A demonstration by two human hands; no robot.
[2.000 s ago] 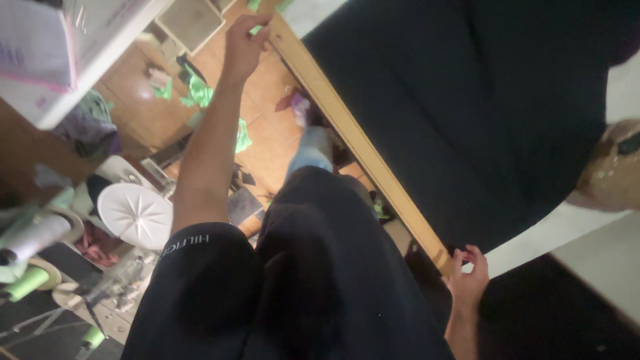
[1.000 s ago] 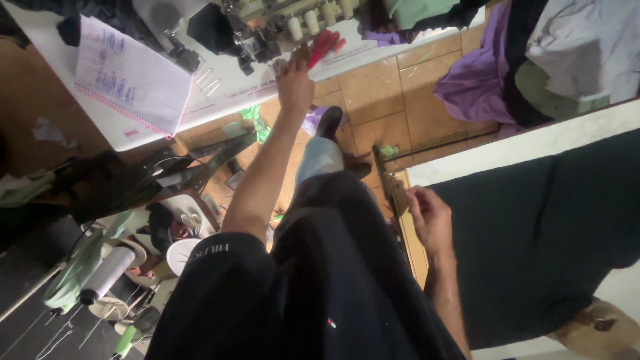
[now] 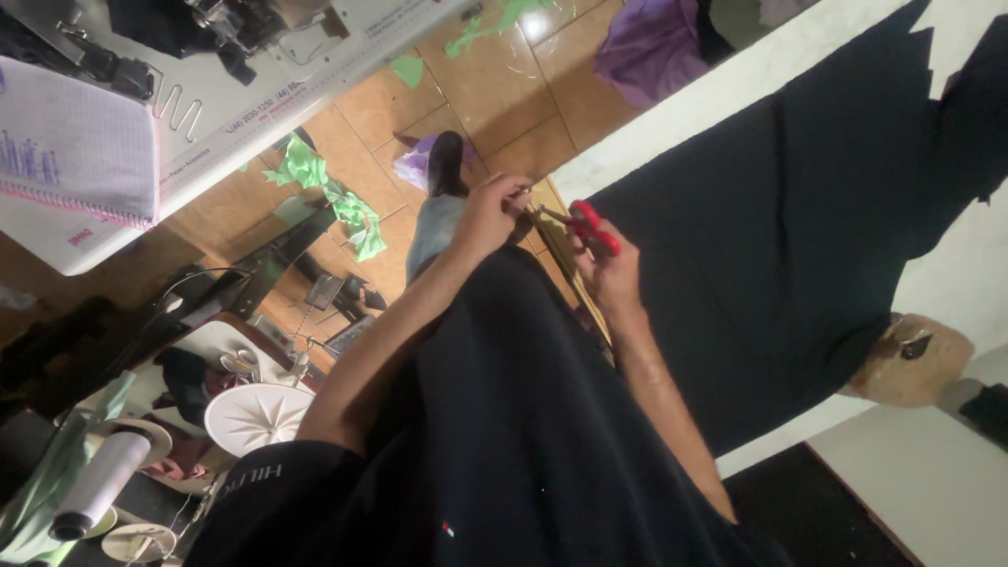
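Observation:
Red-handled scissors are in my right hand, their tips pointing left toward my other hand. The fingertips of my left hand are pinched together beside the near table edge; whether something thin is between them cannot be made out. Between and below my hands runs a narrow wooden strip along that edge. Dark cloth lies spread over the white table to the right of my right hand.
A spiral notebook and machine parts rest on another white table at upper left. Green fabric scraps and purple cloth are near the tiled floor. Thread cones stand lower left. A tan object touches the dark cloth.
The red scissors were at my left hand over the other table a second ago; now my right hand holds them. My left hand has come back beside my right. The view has shifted.

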